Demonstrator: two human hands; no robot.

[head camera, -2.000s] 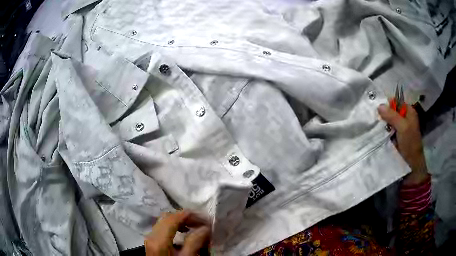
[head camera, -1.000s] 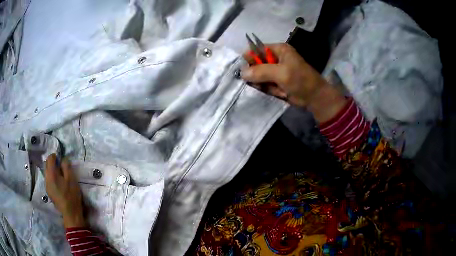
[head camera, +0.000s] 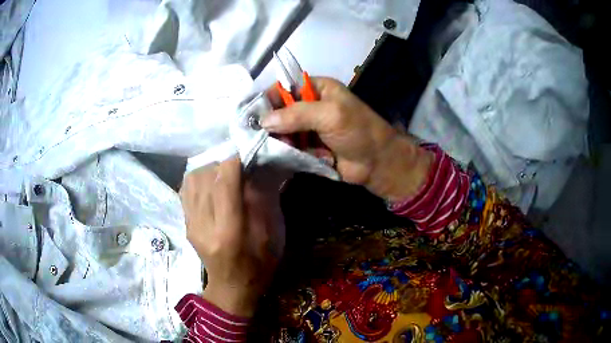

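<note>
A pale grey-white jacket (head camera: 134, 127) with a row of metal buttons is spread in front of me. My right hand (head camera: 342, 127) pinches the jacket's hem corner beside a metal button (head camera: 254, 122) between thumb and fingers. It also holds the orange-handled thread snips (head camera: 293, 92), with the silver blades pointing up and apart. My left hand (head camera: 224, 221) is on the hem band just left of and below my right hand and grips the cloth. Its fingertips are partly hidden by folds and glare.
Another pale jacket (head camera: 509, 107) is heaped at the right. A cuff with a button (head camera: 390, 24) lies at the top right, by the dark-edged table. Patterned clothing (head camera: 402, 288) covers my lap at the lower right.
My left hand has moved right from the placket to the hem band near my right hand. My right hand has shifted left and down with the hem corner, and the band is now bunched.
</note>
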